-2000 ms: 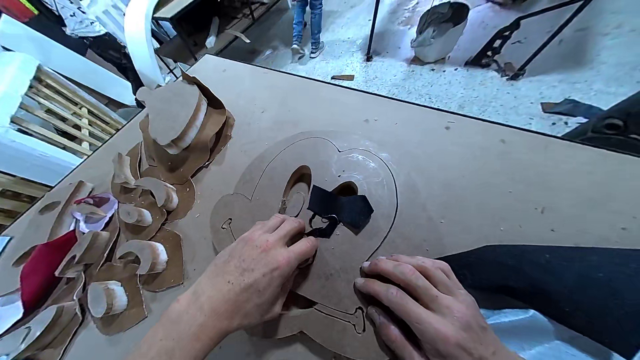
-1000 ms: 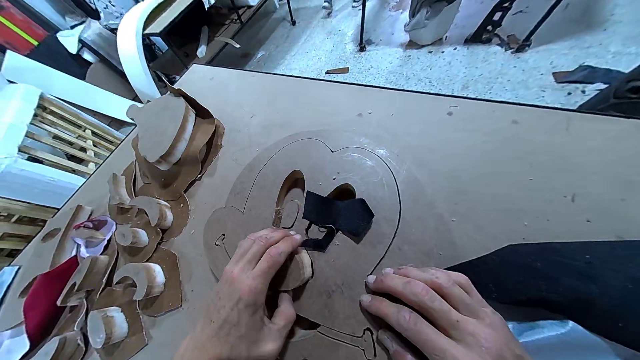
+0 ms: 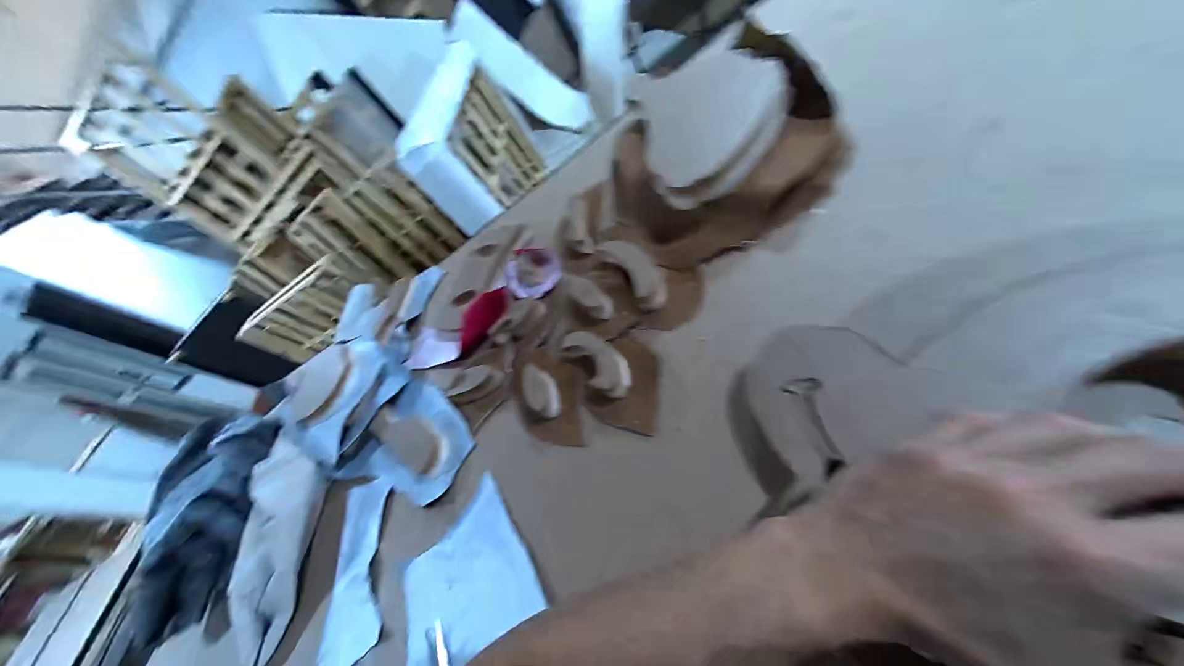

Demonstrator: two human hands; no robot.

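Note:
My left hand lies at the lower right over a flat board cut-out with curved outlines and a small slot. Motion blur and the frame's edge hide its fingertips, so what it holds cannot be told. My right hand is out of view. Part of a dark oval opening shows above the left hand. Left of the cut-out are curved foam-and-board pieces on brown backing scraps. A larger rounded piece rests on brown material at the top.
A red fabric piece and a pinkish ring lie among the pieces. Pale blue scraps and grey cloth are at the table's left side. Wooden pallets stand beyond the table edge.
The view has swung far to the left. My right hand and the black piece near the left hand's fingers, both seen earlier, are now out of view.

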